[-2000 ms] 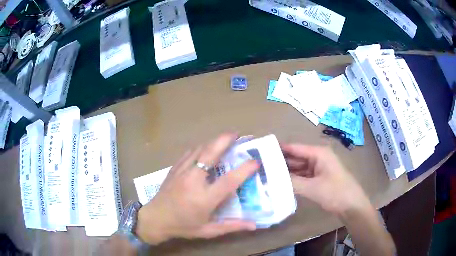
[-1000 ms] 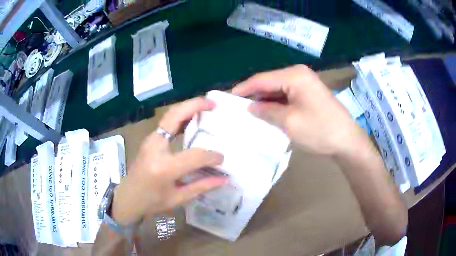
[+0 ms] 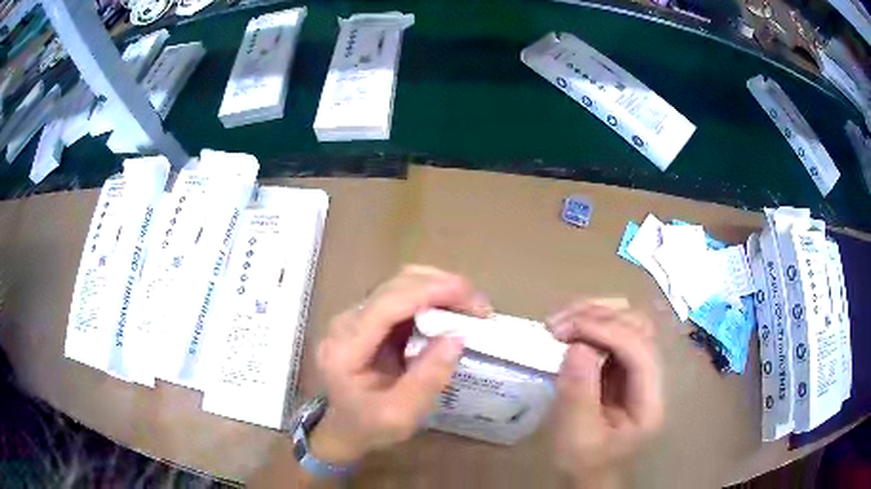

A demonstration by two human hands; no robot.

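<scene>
A white printed retail carton [image 3: 492,396] is held low in front of me, its white end flap facing up and away from me. My left hand [image 3: 401,358] grips its left side, with the thumb on the flap edge. My right hand [image 3: 606,382] holds its right side, with fingers at the flap's right corner. The carton's far side and some of my fingertips are hidden. My hands are slightly blurred.
Three white cartons [image 3: 267,306] overlap at left. More cartons [image 3: 788,325] stand at right, beside white leaflets [image 3: 683,263], blue sachets [image 3: 731,329] and a black cable [image 3: 707,349]. A small blue-purple square [image 3: 577,210] lies on the table. Several cartons lie on the green belt [image 3: 468,105].
The carton has turned and come lower, nearer the table's front edge, with its flap now between both hands. Both hands have moved down with it. The view has shifted.
</scene>
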